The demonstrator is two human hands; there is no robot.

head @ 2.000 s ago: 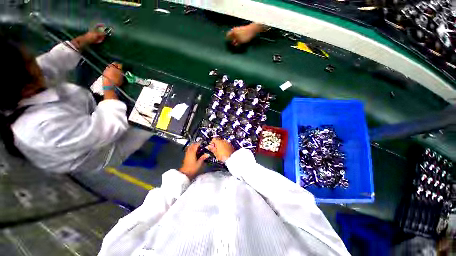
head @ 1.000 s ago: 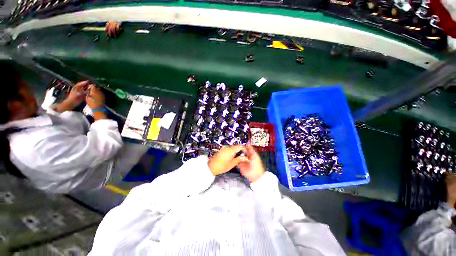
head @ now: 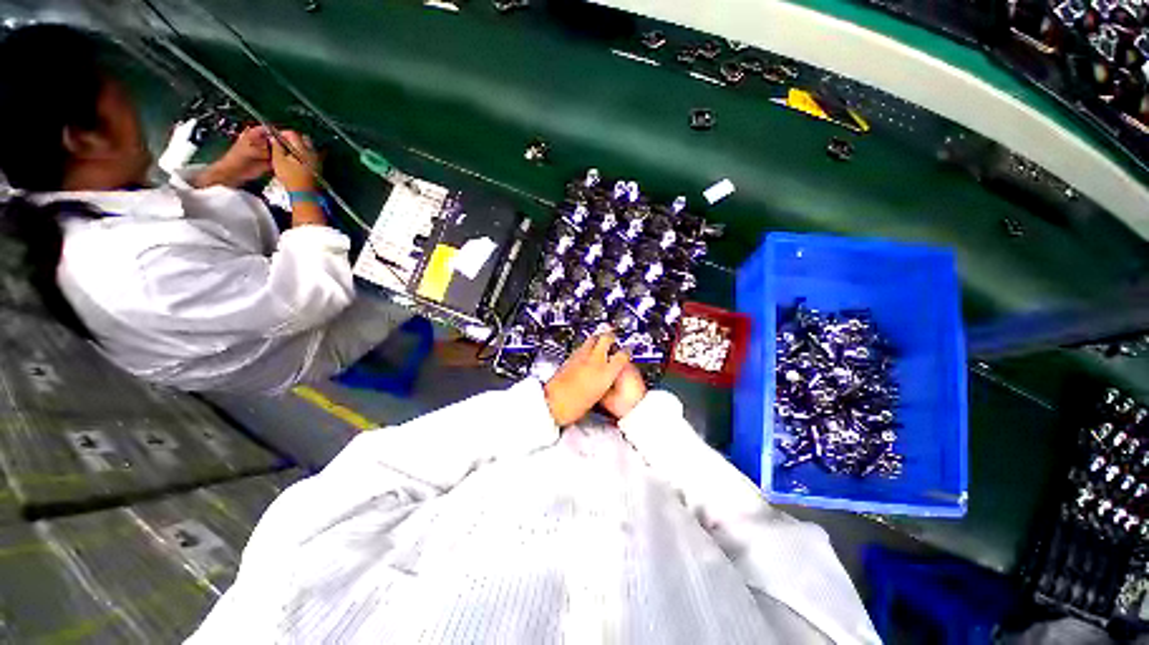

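The black compartment tray [head: 605, 271] lies on the green bench in front of me, with rows of small silver-and-black units standing in it. My left hand [head: 582, 379] is at the tray's near edge, fingertips together. My right hand [head: 626, 389] is close against it, partly hidden behind it. What lies between the fingers is too small and covered to tell. The red parts box [head: 741, 345] with small pale fittings [head: 702, 343] stands at the tray's right side.
A blue plastic bin [head: 931, 378] with loose silver-black parts [head: 834, 393] stands right of the red box. A black-and-white case [head: 469, 258] with a yellow label lies left. A person in white [head: 208, 271] sits at the left. A white slip [head: 718, 192] lies beyond the tray. Another filled tray [head: 1099, 504] is far right.
The view has turned and shifted between frames. My hands have come together at the tray's near edge, left hand now over the right. The far-side hand seen earlier is out of view.
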